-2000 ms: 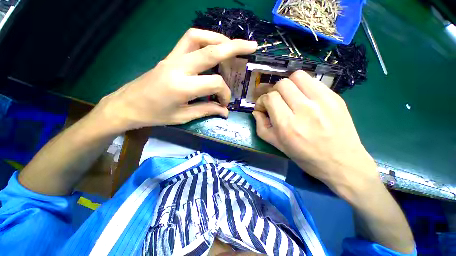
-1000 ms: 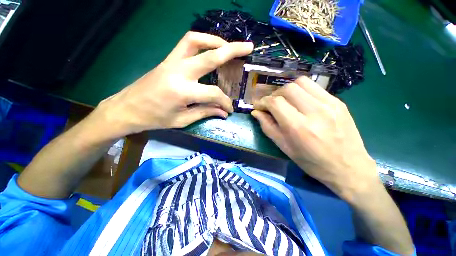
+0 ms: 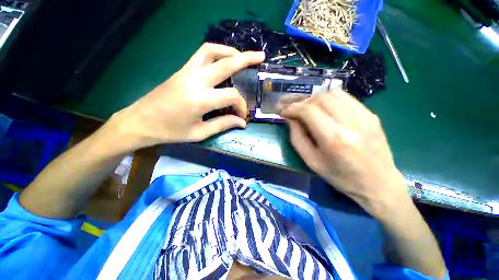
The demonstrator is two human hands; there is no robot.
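Observation:
A phone middle frame (image 3: 273,90) with dark rim and silver inner panel lies near the front edge of the green mat, open back up. My left hand (image 3: 186,98) grips its left end, fingertips at the far rim and thumb at the near rim. My right hand (image 3: 342,139) is over the frame's right part, slightly blurred, thumb and index finger close together at the near rim. Whether a small part is between those fingertips cannot be seen. The right end of the frame is partly hidden by my right hand.
A blue parts bin (image 3: 367,24) full of gold pieces (image 3: 326,21) stands beyond the frame. Dark piles of thin black pieces lie left (image 3: 238,35) and right (image 3: 367,75) below it. Tweezers (image 3: 393,50) lie right of the bin. The mat's worn front edge (image 3: 254,141) is nearest me.
The view has shifted slightly, so bin and piles appear further left and lower. My right hand has moved slightly right along the frame's near rim, uncovering more of the panel. My left hand keeps its grip.

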